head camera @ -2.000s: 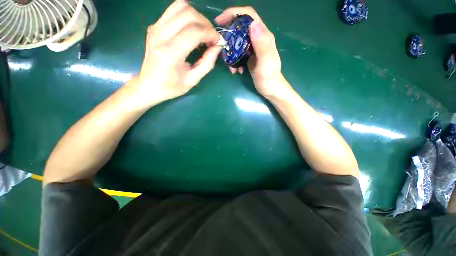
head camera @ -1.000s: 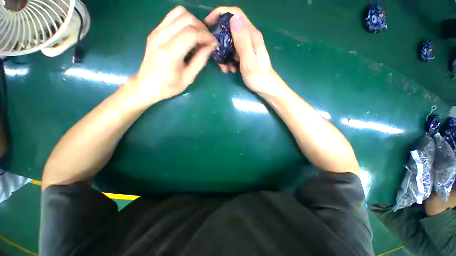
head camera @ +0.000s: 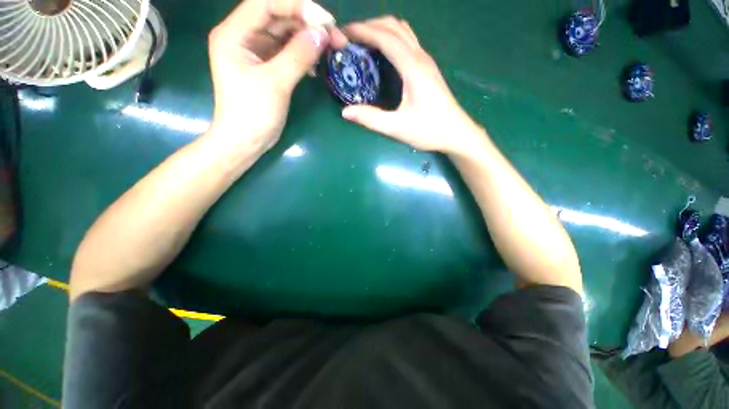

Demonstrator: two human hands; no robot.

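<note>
A round dark blue unit [head camera: 352,74] with white marks and a pale centre hub is at the top centre, its flat face towards me. My right hand [head camera: 420,88] curls around its right side, thumb below and fingers above. My left hand [head camera: 264,72] is at its upper left and pinches a small white piece [head camera: 317,13] at the top edge. Left fingertips are close to the unit's top; whether they touch it is unclear. No cord shows clearly at the held unit.
More blue units [head camera: 639,82] lie at upper right near a black block [head camera: 660,16]. Clear bags [head camera: 667,295] lie at right beside another person's arm [head camera: 695,339]. A white fan [head camera: 72,40] stands upper left. The green bench [head camera: 344,232] spans the middle.
The held unit has turned its flat face back towards me. My left hand has moved up and left, showing the white piece. The right hand has opened wider. Units at upper right have shifted.
</note>
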